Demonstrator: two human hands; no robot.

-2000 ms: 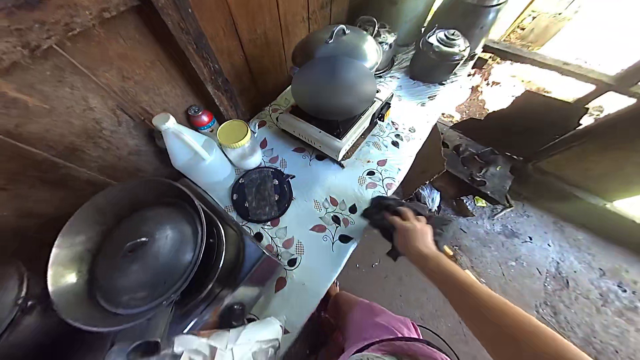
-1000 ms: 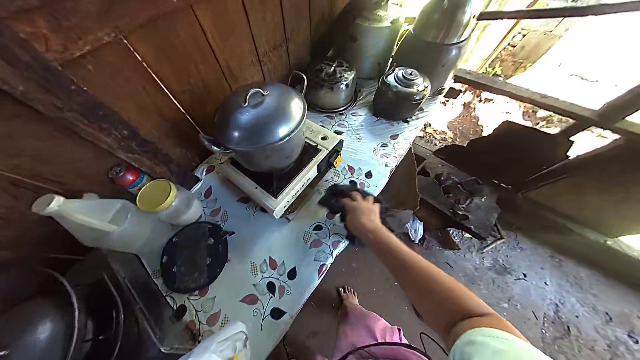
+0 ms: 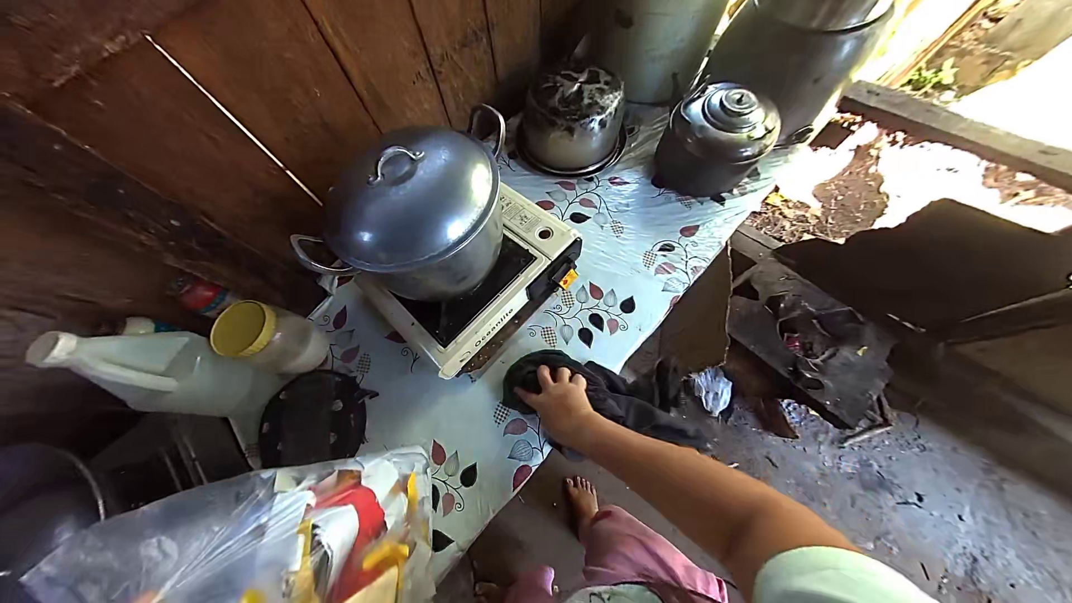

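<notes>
My right hand (image 3: 563, 404) presses on a black cloth (image 3: 615, 398) at the front edge of the table, which has a leaf-patterned plastic cover (image 3: 469, 427). Part of the cloth hangs over the edge. Just behind the hand is a portable gas stove (image 3: 486, 322), and a lidded aluminium pot (image 3: 419, 209) stands on it. At the lower left a clear plastic bag (image 3: 276, 536) with colourful contents comes into view; what holds it is hidden. My left hand does not show.
Left of the stove are a yellow-lidded jar (image 3: 272, 337), a white plastic jug (image 3: 167, 368) and a round dark pad (image 3: 312, 419). A kettle (image 3: 718, 138) and a sooty pot (image 3: 574, 117) stand at the back. Dark debris (image 3: 808, 335) lies beyond the table's right edge.
My right hand and the black cloth, earlier at the table's edge, are now further onto the cover, near the stove's front corner. The plastic bag shows much more at lower left. The view has shifted.
</notes>
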